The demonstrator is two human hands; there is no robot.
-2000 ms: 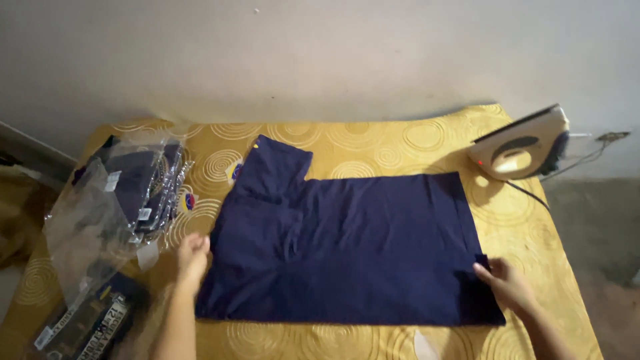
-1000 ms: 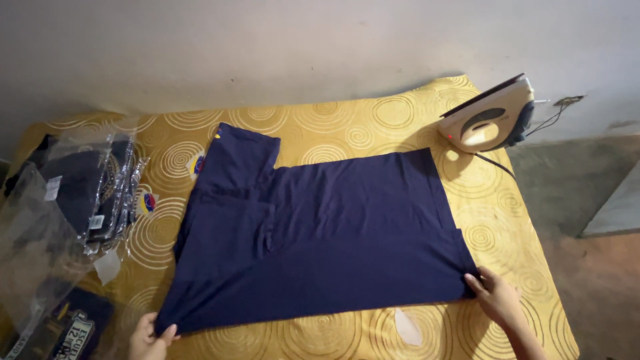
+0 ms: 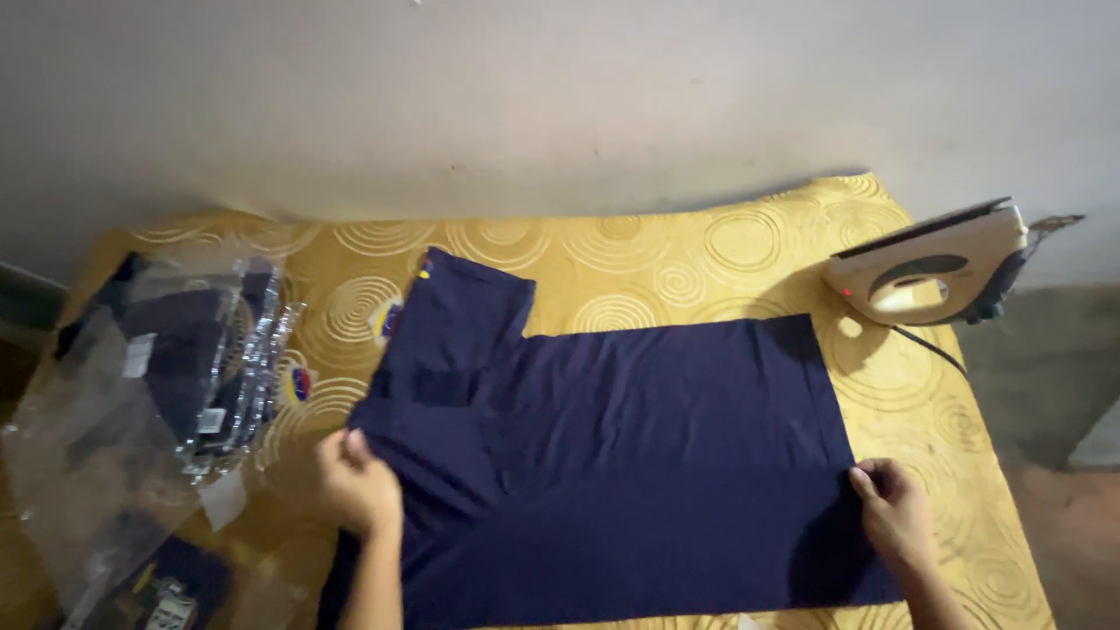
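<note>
A navy blue T-shirt (image 3: 656, 490) lies partly folded on a yellow cloth with a circle pattern, one sleeve pointing toward the wall. My left hand (image 3: 360, 481) pinches the shirt's edge near the shoulder, below that sleeve. At the hem on the right, my right hand (image 3: 892, 507) holds the edge between thumb and fingers. The lowest left part of the shirt runs behind my left forearm and out of the frame.
A clothes iron (image 3: 932, 267) with a lit red light stands on its heel at the back right, its cord trailing. Clear plastic bags (image 3: 188, 350) with dark garments are piled at left, near a dark printed garment (image 3: 175, 586). The yellow tablecloth (image 3: 744, 245) meets the wall (image 3: 560, 114) behind.
A second ago my left hand was at the shirt's lower left corner and my right at its lower right. Both have moved up toward the wall, and more of the shirt is folded over.
</note>
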